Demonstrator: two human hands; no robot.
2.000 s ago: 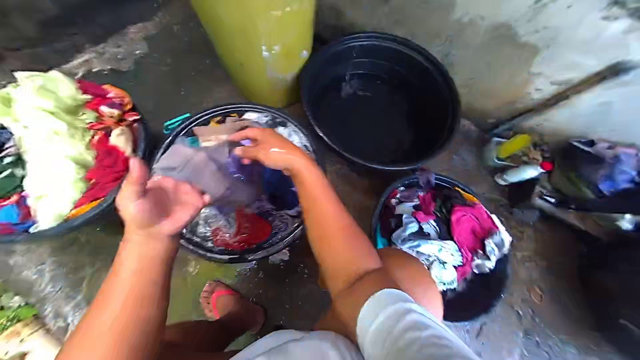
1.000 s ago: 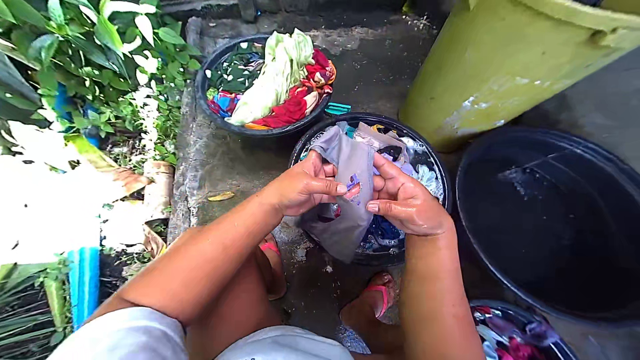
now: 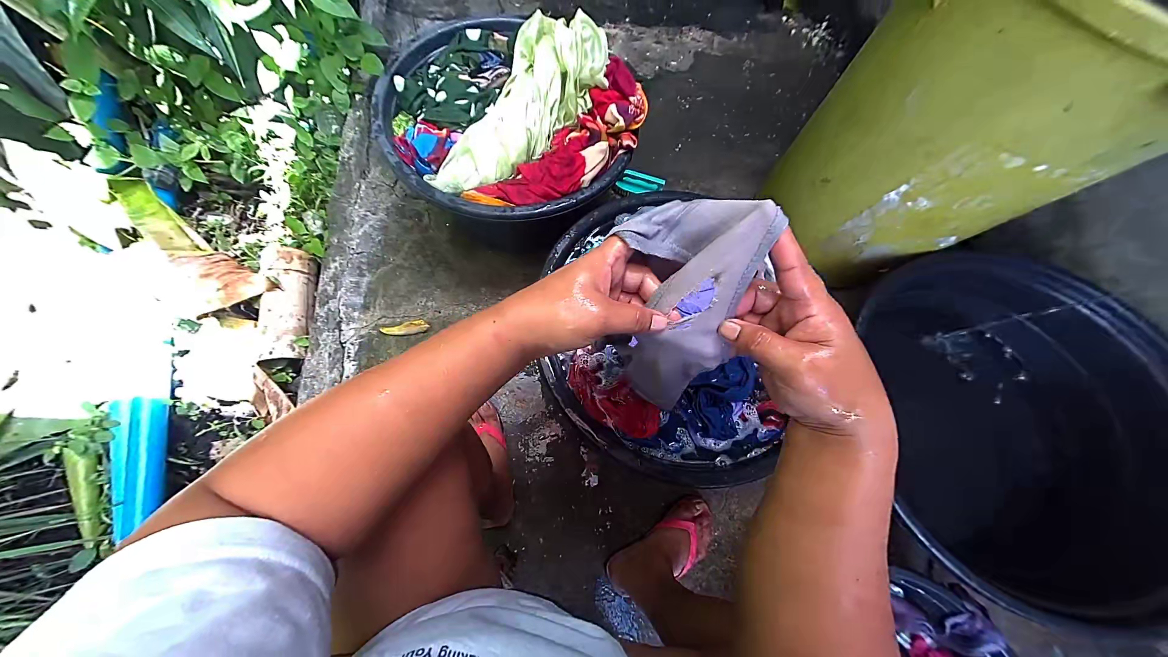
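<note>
A wet grey cloth garment (image 3: pixel 693 265) with a small purple print is stretched between my two hands. My left hand (image 3: pixel 598 297) pinches its left side, thumb in front and fingers behind the fabric. On the right edge, my right hand (image 3: pixel 794 338) grips it between thumb and fingers. Both hands are above a round black basin (image 3: pixel 561 392) of soapy water. Red cloth (image 3: pixel 620 401) and dark blue cloth (image 3: pixel 716 401) lie in that basin, below the garment, whose lower end hangs close over them.
Another black basin (image 3: pixel 520 210) holds pale green, red and dark green clothes. A large yellow-green plastic barrel (image 3: pixel 958 137) stands at upper right. Below it is a wide black tub (image 3: pixel 1031 438). A basin with clothes (image 3: pixel 944 620) shows at the bottom right. Plants (image 3: pixel 201 91) border the concrete at left.
The view has swung left since the first frame. My left hand, open two seconds ago, now grips the grey garment. Compared with one second ago, the garment is spread wider and its upper edge is raised.
</note>
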